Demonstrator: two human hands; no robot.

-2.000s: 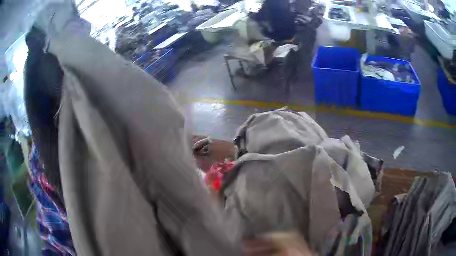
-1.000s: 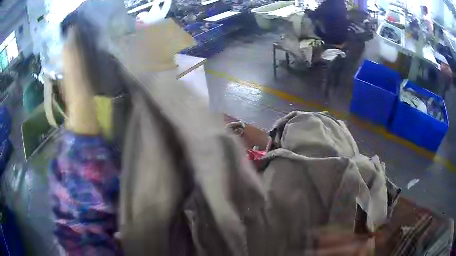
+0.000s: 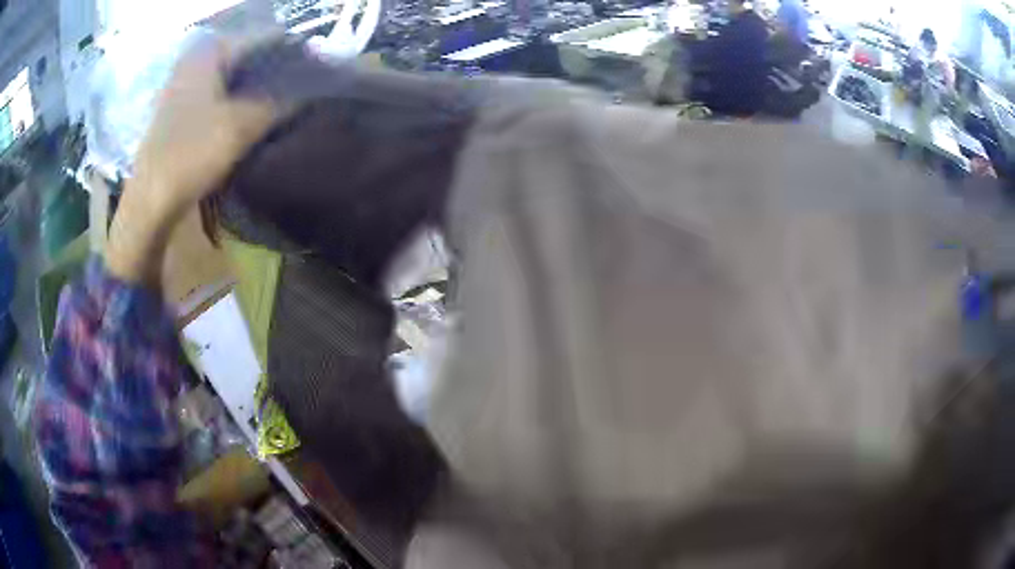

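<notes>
A large grey-brown garment piece (image 3: 623,322) is spread in the air across the centre and right of the view, blurred. Its darker face (image 3: 345,167) shows at the left. My left hand (image 3: 200,139) is raised at the upper left and grips the garment's upper left end; the sleeve is plaid. My right hand is not visible; the cloth runs out to the right edge of the picture. No scissors can be seen.
Yellow-green tape or packaging (image 3: 274,431) and a white sheet or box side (image 3: 228,350) lie at the left, below my forearm. A person in dark clothes (image 3: 735,67) is in the background among worktables.
The garment piece has swung from hanging at the left to spread wide across the view, now hiding the cloth heap and most of the blue bins. My left hand still holds its end.
</notes>
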